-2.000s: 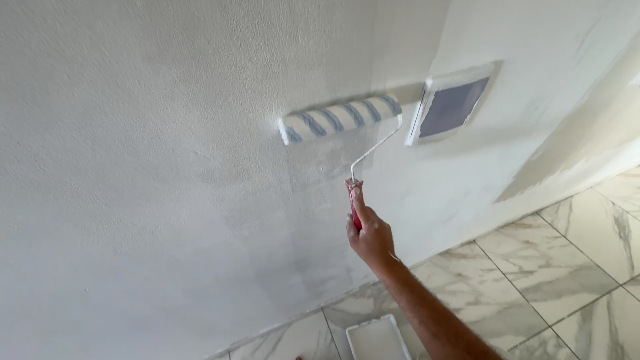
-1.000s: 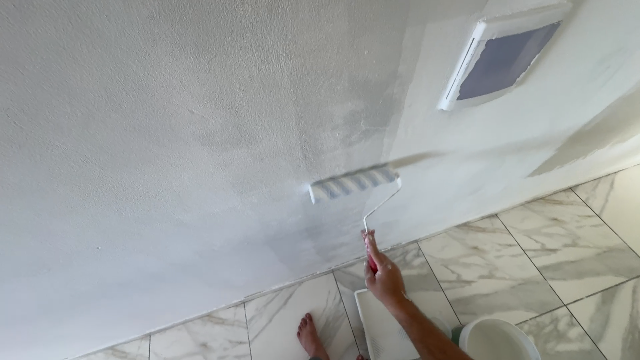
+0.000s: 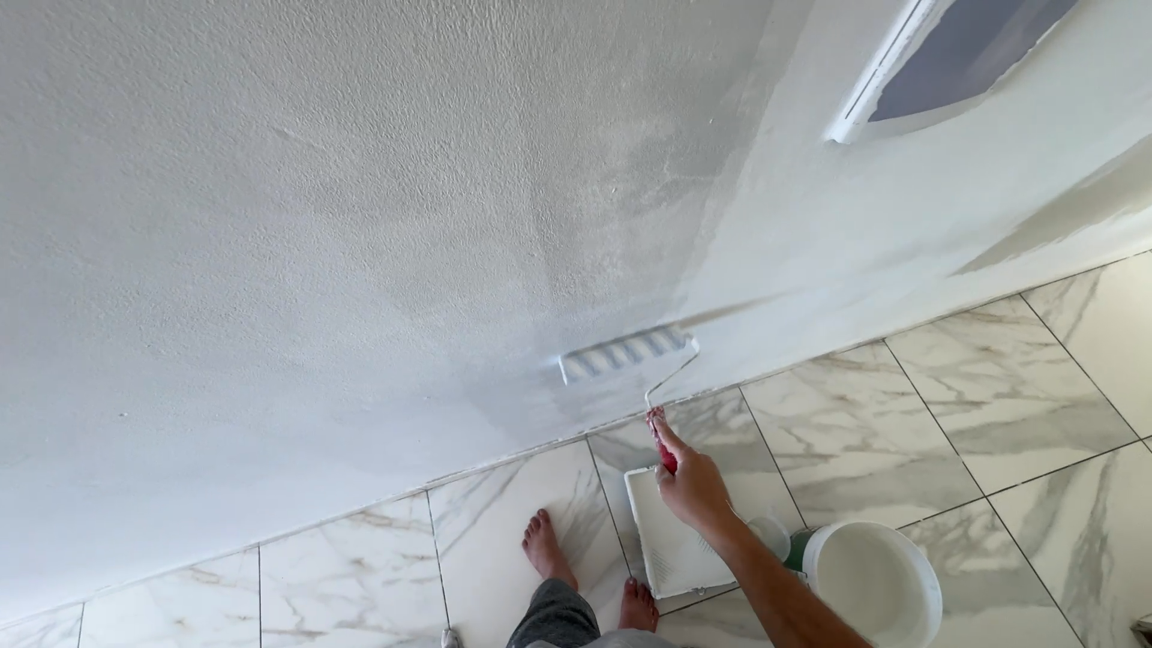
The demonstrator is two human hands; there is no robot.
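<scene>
My right hand [image 3: 695,486] is closed around the red handle [image 3: 666,450] of a paint roller. Its sleeve, striped white and blue-grey [image 3: 625,354], lies against the lower part of a textured wall [image 3: 405,225], a little above the floor line. Grey, damp-looking patches show on the wall above the sleeve. Below my hand and partly behind my forearm, a white paint tray [image 3: 675,549] rests on the floor. My left hand is out of the frame.
An open white bucket [image 3: 871,585] holding pale paint stands right of the tray. My bare feet [image 3: 546,546] are on marble-look floor tiles [image 3: 918,405], left of the tray. A white-edged wall panel with a blue-grey face [image 3: 963,63] is at the upper right.
The roller and my right hand have moved down the wall toward the floor. The view has tilted downward, showing more of the tray, bucket and feet.
</scene>
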